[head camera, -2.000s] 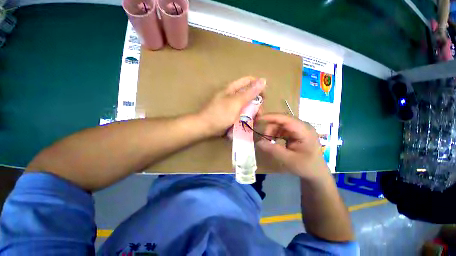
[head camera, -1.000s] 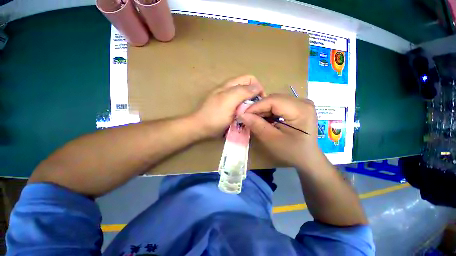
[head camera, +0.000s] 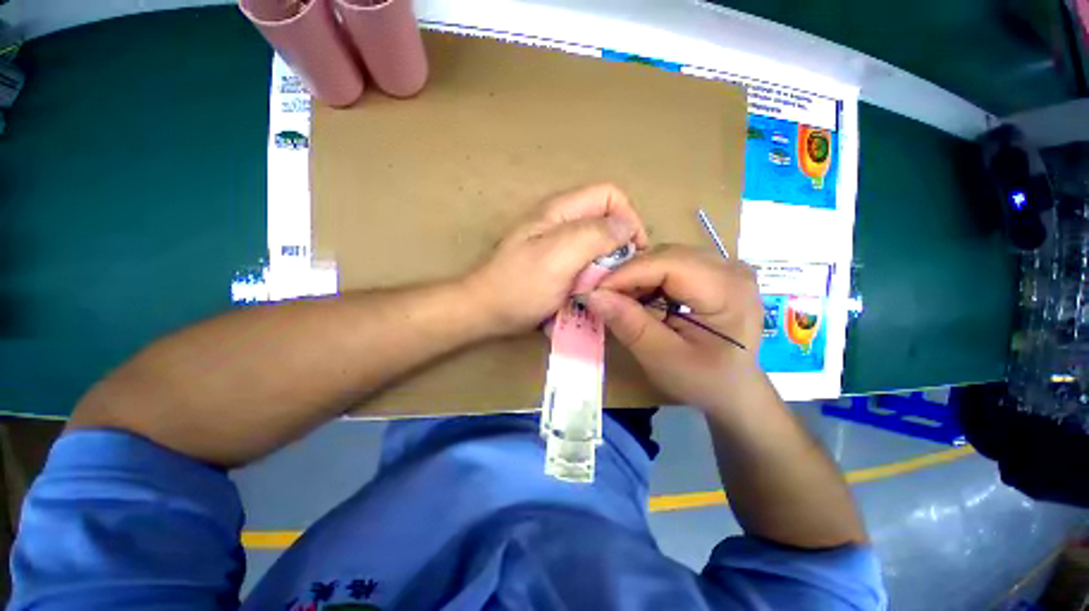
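Note:
A pink-and-white handle shell (head camera: 576, 388) points towards me over the front edge of the cardboard mat (head camera: 525, 131). My left hand (head camera: 561, 257) is closed around its far end, where a pink part with a pale round end shows. My right hand (head camera: 687, 316) pinches at the wires by the pink part, fingertips touching it. A thin dark lead wire (head camera: 713, 331) passes through my right hand and sticks out to the right. The exact wire ends are hidden by my fingers. A thin metal shaft (head camera: 713, 234) lies at the mat's right edge.
Two pink barrel housings (head camera: 385, 48) stand at the mat's back left corner. Printed sheets (head camera: 794, 227) lie under and beside the mat. A small black device (head camera: 1015, 191) with a blue light and transparent packs (head camera: 1057, 322) are at the far right.
My right hand has moved from holding the wire out at the side to the pink part. The handle's free end has tilted slightly. The head view has shifted a little.

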